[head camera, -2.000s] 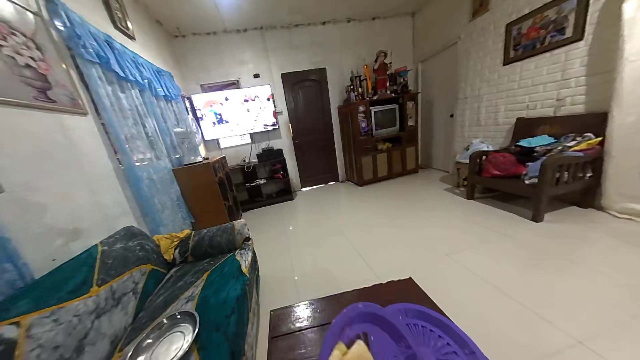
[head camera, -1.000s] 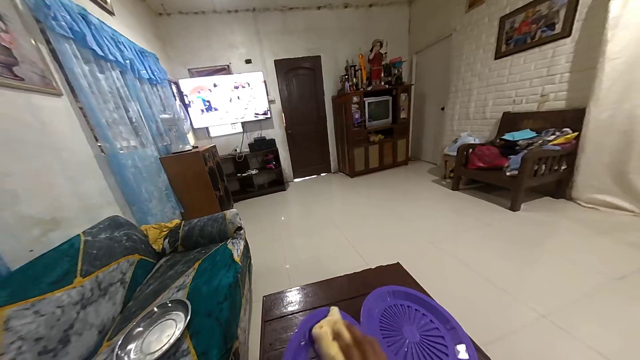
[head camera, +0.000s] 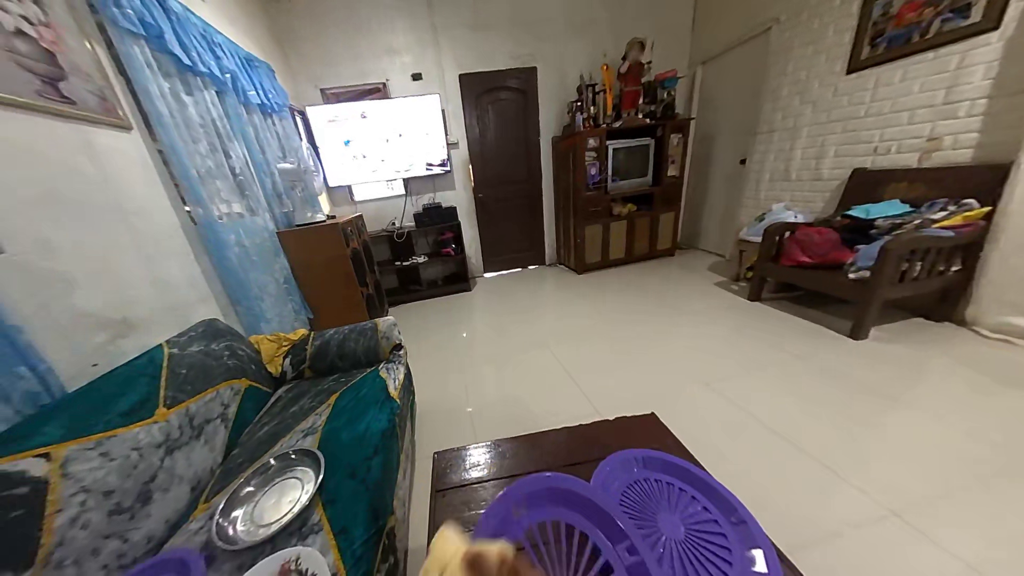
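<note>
At the bottom edge my right hand (head camera: 498, 558), blurred and mostly cut off, grips a pale yellow cloth-like piece (head camera: 450, 552). Just right of it is a purple plastic basket-like plate (head camera: 552, 512) with a slotted base. A second purple slotted plate (head camera: 672, 516) lies beside and partly against the first, and both rest on a dark wooden table (head camera: 512, 462). My left hand is out of view.
Left of the table, a patterned sofa (head camera: 360, 432) holds a steel plate (head camera: 268, 498), a white dish (head camera: 290, 564) and a purple item (head camera: 168, 563). Farther back stand a speaker cabinet (head camera: 316, 268), a lit television (head camera: 380, 140), a wooden cabinet (head camera: 576, 200) and a bench (head camera: 872, 280) piled with clothes.
My right hand with the pale yellow piece has moved down and left, off the left purple plate it was over a second ago.
</note>
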